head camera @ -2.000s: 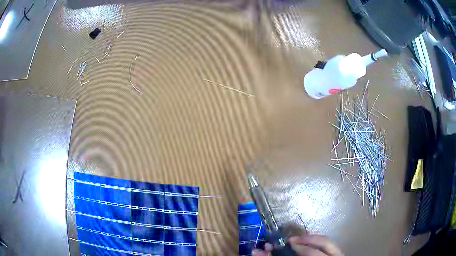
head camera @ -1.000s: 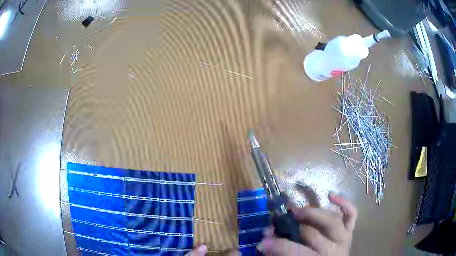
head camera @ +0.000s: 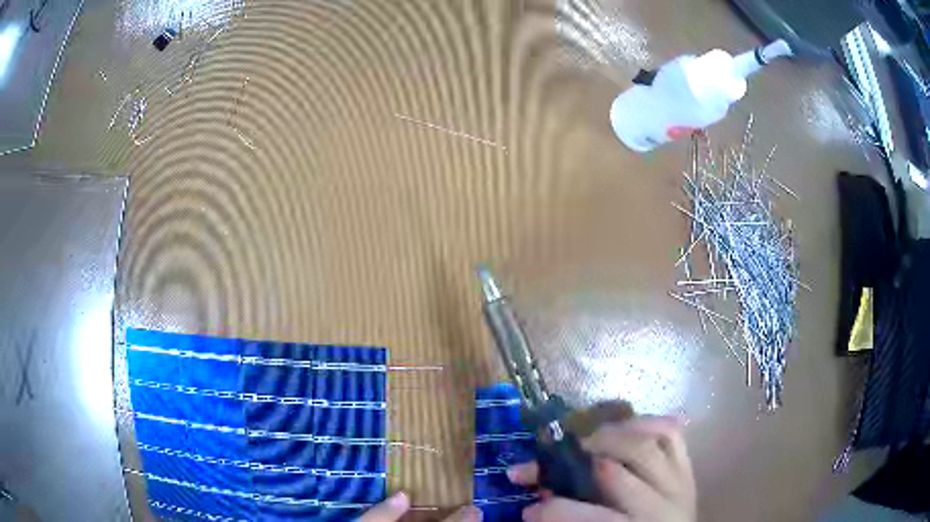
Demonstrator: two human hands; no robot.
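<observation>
The joined cell block (head camera: 255, 428) lies at the lower left, blue with silvery lines and wire ends sticking out on its right. A narrow blue solar cell strip (head camera: 494, 445) lies to its right, across a gap. My right hand (head camera: 622, 474) holds the soldering iron (head camera: 518, 352) by its dark handle, the tip pointing up and away over the bare tabletop. My left hand (head camera: 388, 509) shows only as fingertips at the bottom edge, by the block's right side; the rest is cut off, and whether it grips anything cannot be told.
A white flux bottle (head camera: 678, 102) lies on its side at the upper right. A pile of tabbing ribbon (head camera: 750, 270) is below it. A black object (head camera: 867, 245) with a yellow patch stands at the right edge. Marked sheets (head camera: 61, 296) lie left. Ribbon offcuts (head camera: 138, 114) lie upper left.
Left fingertips have come into view at the bottom edge. My right hand has come further into view, and the iron's tip has moved up and slightly left. The whole view has shifted slightly.
</observation>
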